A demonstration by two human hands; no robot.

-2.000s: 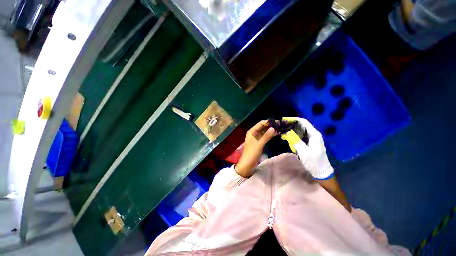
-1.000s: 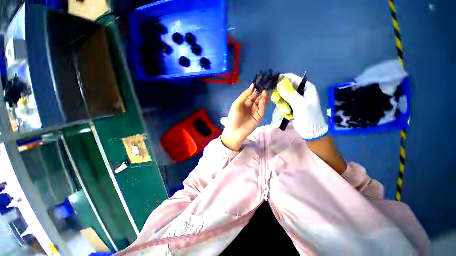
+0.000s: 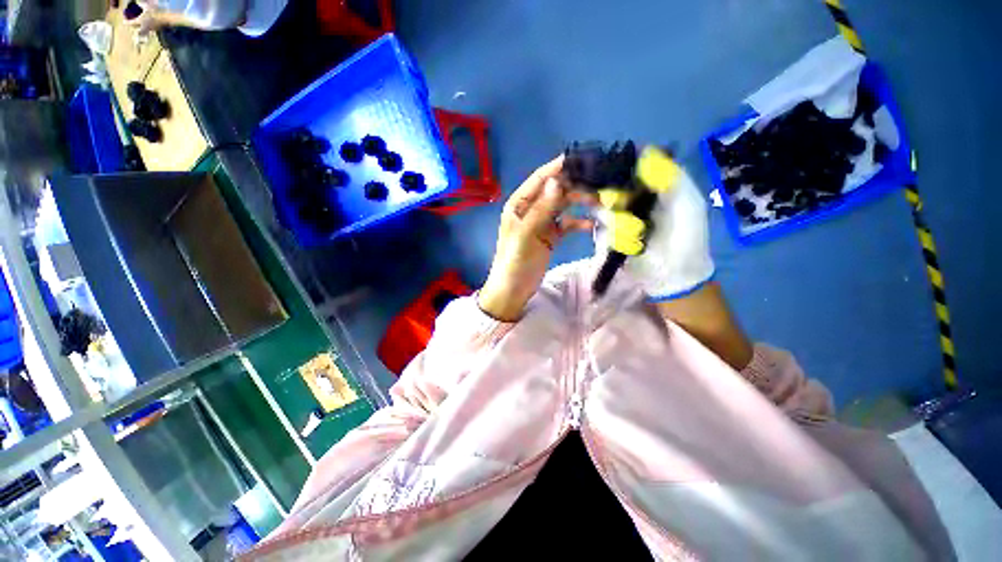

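A clump of small black parts is held up in front of my chest. My bare left hand grips its left side with fingers and thumb. My right hand, in a white knit glove with yellow fingertips and blue cuff edge, is at its right side. A slim dark tool sticks out below the gloved fingers, held in that hand. The gloved fingers are blurred, so whether they also touch the clump is unclear.
A blue bin with black clumps stands on a red stool. Another blue bin of black parts is on the floor at right. A red stool, an open box and green bench are left. A person's sleeve shows upper left.
The view has turned further from the bench, and a wooden-topped bench with black clumps now shows upper left. The gloved hand has shifted against the clump, its tool now pointing downward.
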